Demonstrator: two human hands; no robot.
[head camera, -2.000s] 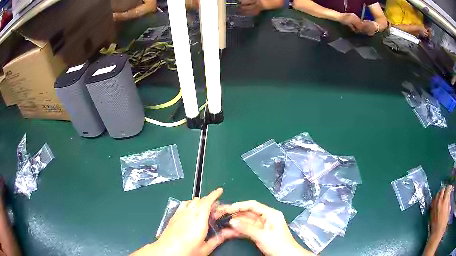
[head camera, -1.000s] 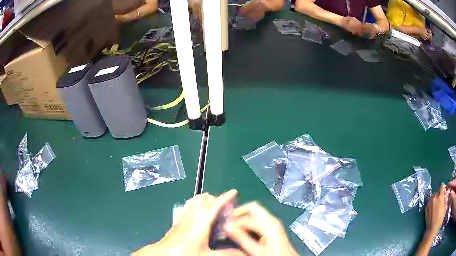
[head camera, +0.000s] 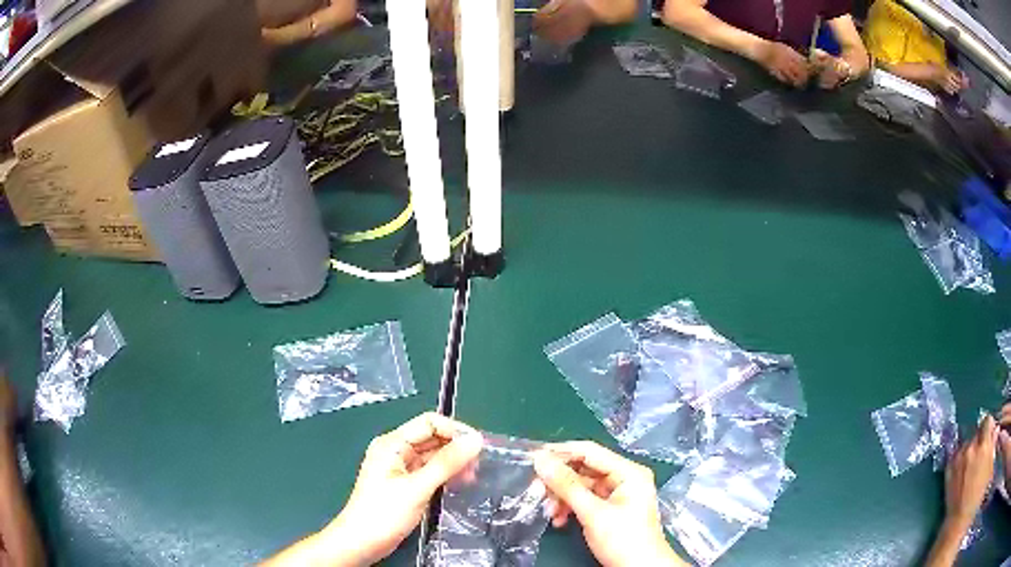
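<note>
My left hand (head camera: 416, 476) and my right hand (head camera: 599, 493) are at the bottom centre, over the dark table seam. Between them they hold a clear zip-lock bag (head camera: 493, 504) by its upper edge, thumbs on top at the two corners. The bag hangs down towards me; its lower end is cut off by the frame. Its contents cannot be told clearly. A pile of filled bags (head camera: 715, 410) with dark bits inside lies right of my right hand. A single set-apart bag (head camera: 344, 371) lies left of the seam.
Two grey speakers (head camera: 266, 216) stand at the left before a cardboard carton (head camera: 89, 177), with yellow cables (head camera: 383, 227) beside them. Two white posts (head camera: 482, 144) stand at the seam. More bags (head camera: 915, 426) lie at the right, near another person's hand (head camera: 970, 476). Other people sit around the table.
My hands were close together around a dark item; now they are apart, with the clear bag spread between them. The bag that showed beside my left hand is no longer there.
</note>
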